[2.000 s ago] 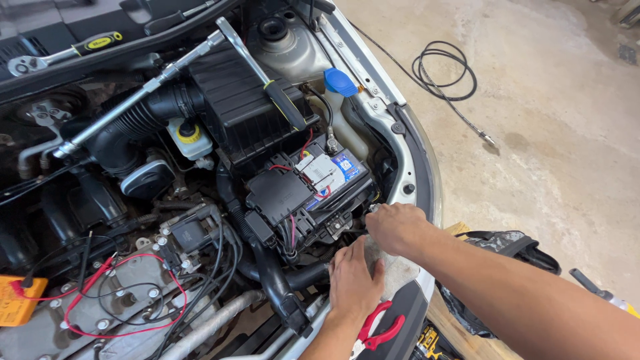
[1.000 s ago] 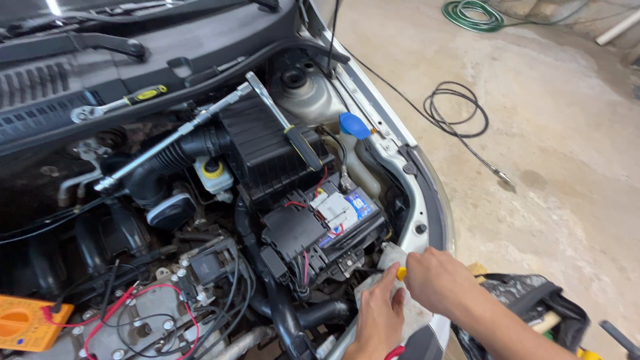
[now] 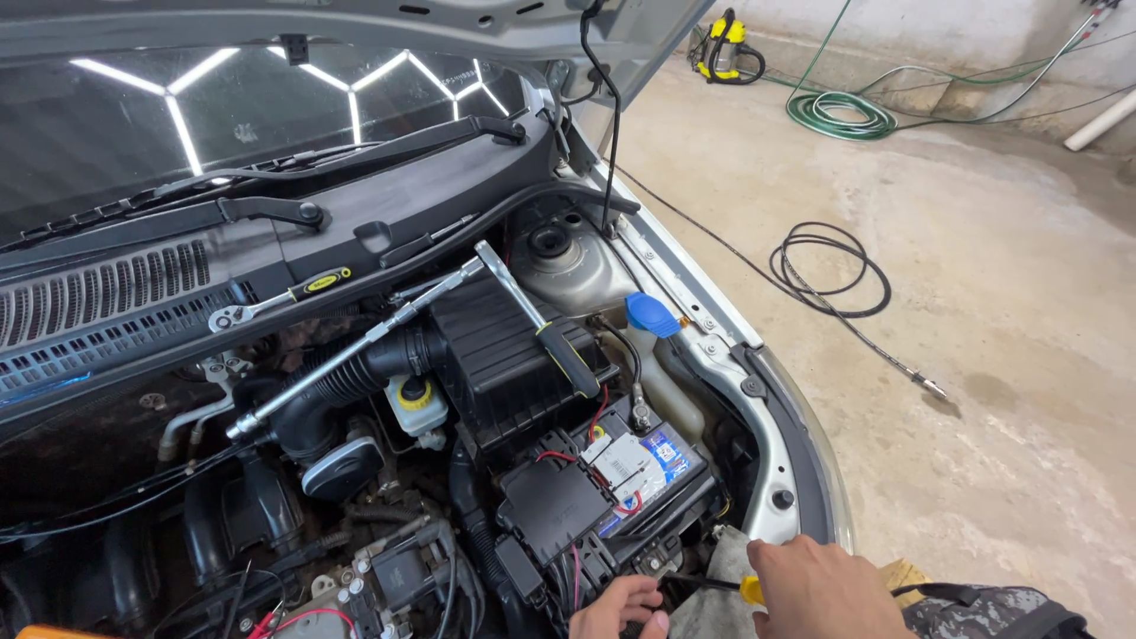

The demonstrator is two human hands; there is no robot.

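Observation:
My right hand [image 3: 821,590] is closed around the yellow handle of a screwdriver-like tool [image 3: 751,589], whose dark shaft points left toward the front side of the car battery [image 3: 666,466]. Beside the shaft, my left hand [image 3: 621,608] has its fingers curled near the battery's lower edge; whether it grips anything cannot be told. A black fuse box cover [image 3: 555,506] sits against the battery. A grey cloth [image 3: 728,568] lies under the tool. On the black air filter box [image 3: 506,355] rests a long-handled ratchet with extension bar [image 3: 541,319].
A small ratchet [image 3: 284,297] lies at the windshield cowl. The blue washer fluid cap [image 3: 652,314] stands near the fender. Red test leads [image 3: 311,614] cross the engine at lower left. A black hose [image 3: 874,306], a green hose [image 3: 839,115] and a camouflage bag [image 3: 985,612] are beyond the car.
The view has tilted up toward the windshield and garage wall. The red-handled pliers beside my hands two seconds ago are out of sight. The ratchets stay in place.

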